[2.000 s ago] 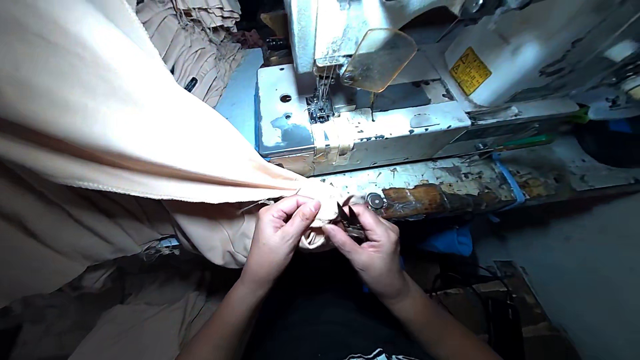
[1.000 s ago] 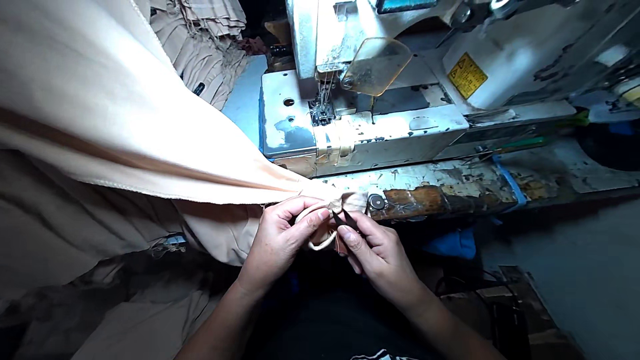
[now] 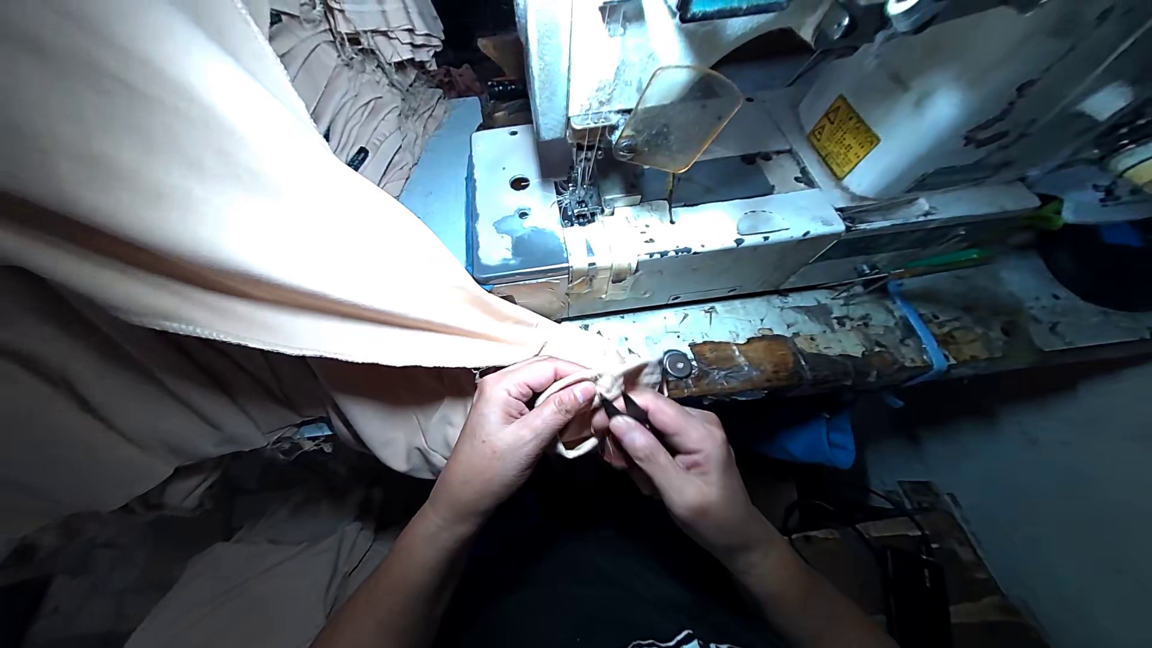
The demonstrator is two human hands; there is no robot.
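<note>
Beige fabric [image 3: 378,297] stretches from the upper left down to my two hands at the worn table edge. My left hand [image 3: 517,432] pinches a gathered, looped part of the cloth. Between the thumb and fingers of my right hand [image 3: 675,450] is a small dark pointed tool [image 3: 623,409], perhaps thread snips or tweezers, its tips against the bunched cloth. A narrow fabric loop [image 3: 578,448] hangs between the hands. Just beyond them stands an industrial sewing machine [image 3: 702,243], its needle area [image 3: 583,193] behind a tilted clear guard [image 3: 681,117].
Piled beige pieces [image 3: 369,99] lie behind the cloth at the upper left. A round metal knob [image 3: 677,364] sits on the table edge, right of my hands. Farther right, a blue strap [image 3: 918,328] wraps the edge, and a blue cloth [image 3: 814,441] hangs below. More fabric [image 3: 261,576] lies lower left.
The fabric between my fingers has been turned, and a narrow loop now hangs below them. Both hands remain close together at the table edge.
</note>
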